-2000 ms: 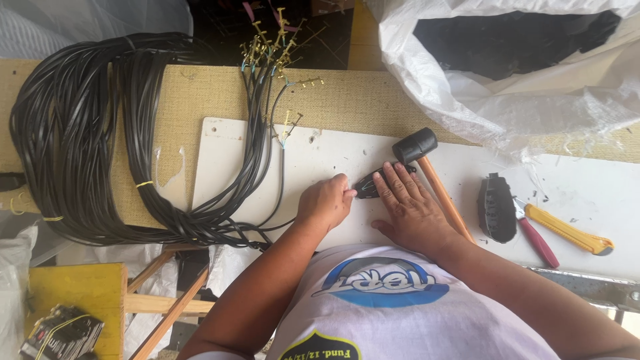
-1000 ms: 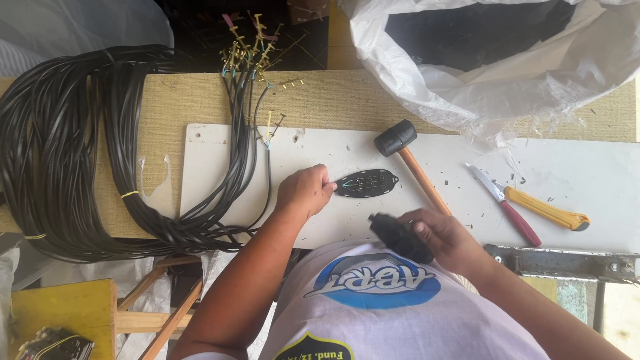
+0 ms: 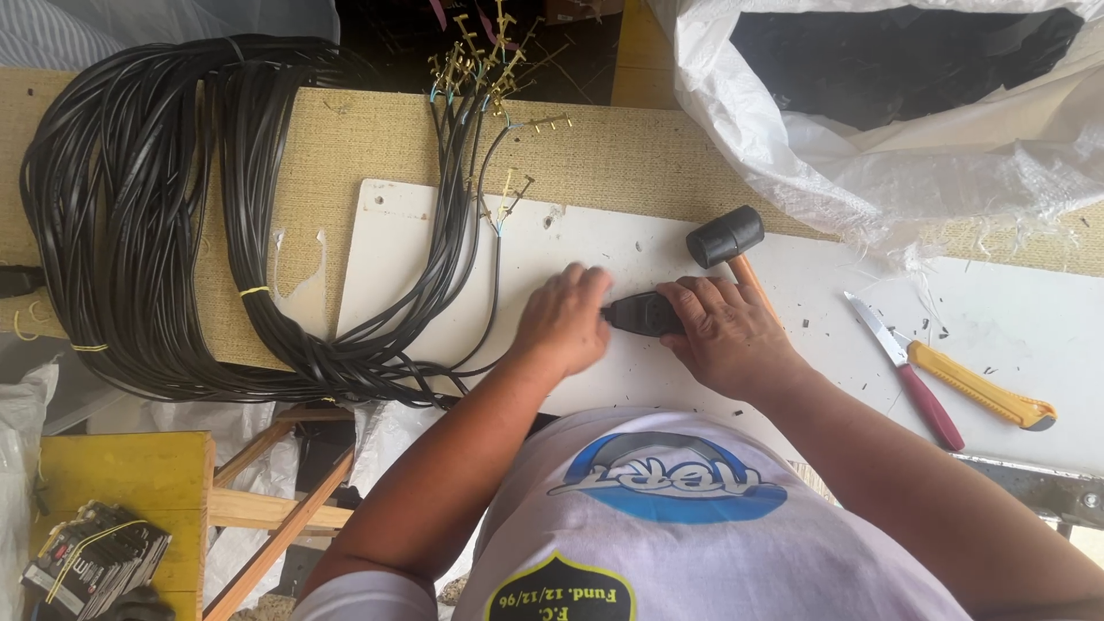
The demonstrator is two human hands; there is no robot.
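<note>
A black plastic socket housing [image 3: 642,315] lies on the white board [image 3: 595,241], its narrow end pointing left. My right hand [image 3: 724,332] grips its right end. At its narrow left end is my left hand [image 3: 565,319], slightly blurred, fingers curled; whether it holds the cord there is hidden. A rubber mallet [image 3: 726,236] with a wooden handle lies just beyond my right hand, which partly covers the handle. Left of my hands, a large bundle of black electrical cables [image 3: 259,216], tied with yellow bands, ends in brass contacts [image 3: 483,73] at the far side.
On the board's right side lie a knife with a red handle [image 3: 930,405] and a yellow snap-off cutter [image 3: 979,384], among black scraps. A white woven sack [image 3: 828,172] with black contents stands at the far right. A banded stack of printed cards [image 3: 99,556] rests on yellow wood at lower left.
The black part that my right hand held near my body is now over the open, wired half on the board, and the housing appears closed. My right hand has moved forward onto it.
</note>
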